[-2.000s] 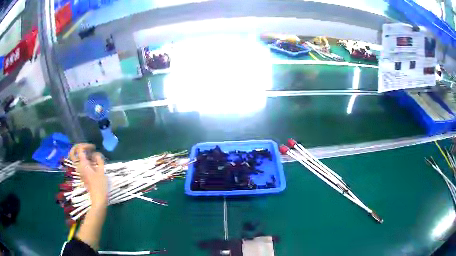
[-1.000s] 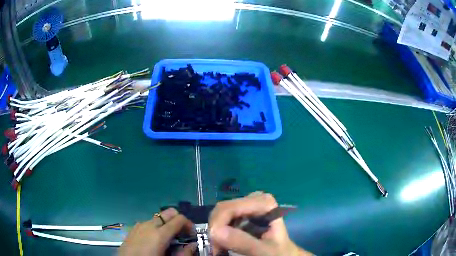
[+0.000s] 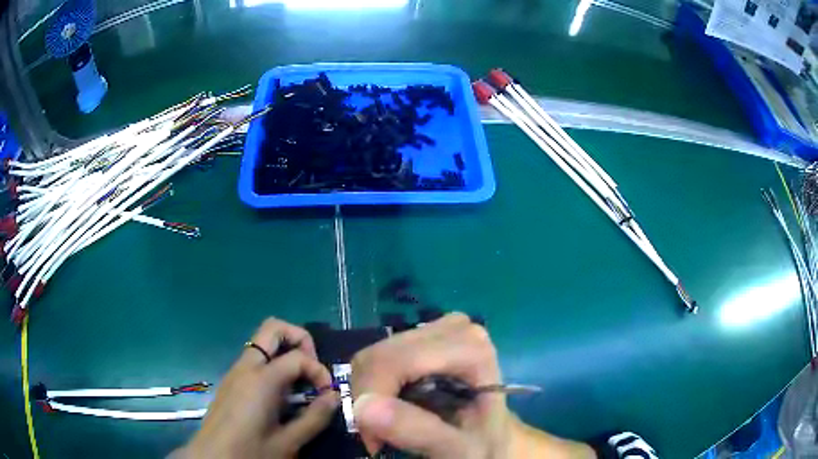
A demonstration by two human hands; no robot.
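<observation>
My left hand [image 3: 269,394], with a dark ring, pinches the thin coloured cores of a white cable over the left side of the fixture. My right hand [image 3: 430,385] grips a dark-handled hand tool [image 3: 439,392]; a thin metallic end sticks out to the right, and its working end is hidden by my fingers. The black fixture [image 3: 354,341] with a white patch [image 3: 343,372] lies between and under my hands. Whether a housing sits on the patch I cannot tell.
A blue tray [image 3: 368,199] of black housings stands beyond my hands. A pile of white cables [image 3: 108,188] lies left, two cables [image 3: 117,393] nearer. A few cables [image 3: 574,166] lie diagonally right of the tray. A small blue fan [image 3: 85,76] stands far left.
My left hand has gone from the cable pile to the fixture, and my right hand has come into view with the tool. Since the last frame the view has shifted and the fingers have moved slightly.
</observation>
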